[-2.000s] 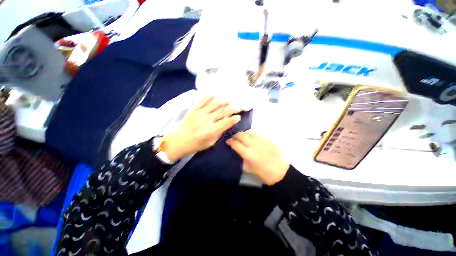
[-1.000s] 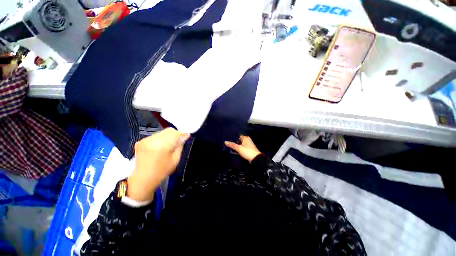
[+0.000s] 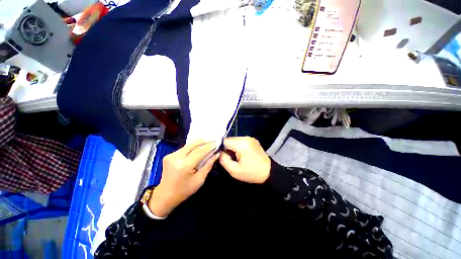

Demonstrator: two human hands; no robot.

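A white cut piece (image 3: pixel 216 76) lies over a navy panel and hangs off the table's front edge towards me. A thin navy edge shows along its right side. My left hand (image 3: pixel 184 174) pinches the lower end of the white piece. My right hand (image 3: pixel 247 159) touches it from the right and grips the same corner with thumb and finger, where the navy edge meets the white. The navy panel (image 3: pixel 96 76) with pale stitched lines drapes over the table edge at the left.
A gold-edged smartphone (image 3: pixel 329 38) leans at the top right, beside a metal attachment (image 3: pixel 305 11). The table's front edge (image 3: pixel 354 96) crosses the view. A blue crate (image 3: pixel 88 187) with white pieces stands left. A striped panel (image 3: pixel 349 187) with navy lies lower right. Checked cloth (image 3: pixel 30 146) is far left.
The white piece, folded up before, now lies spread down over the navy one. Both hands have come together at its lower end. The view has shifted down, so the machine head is mostly out of view.
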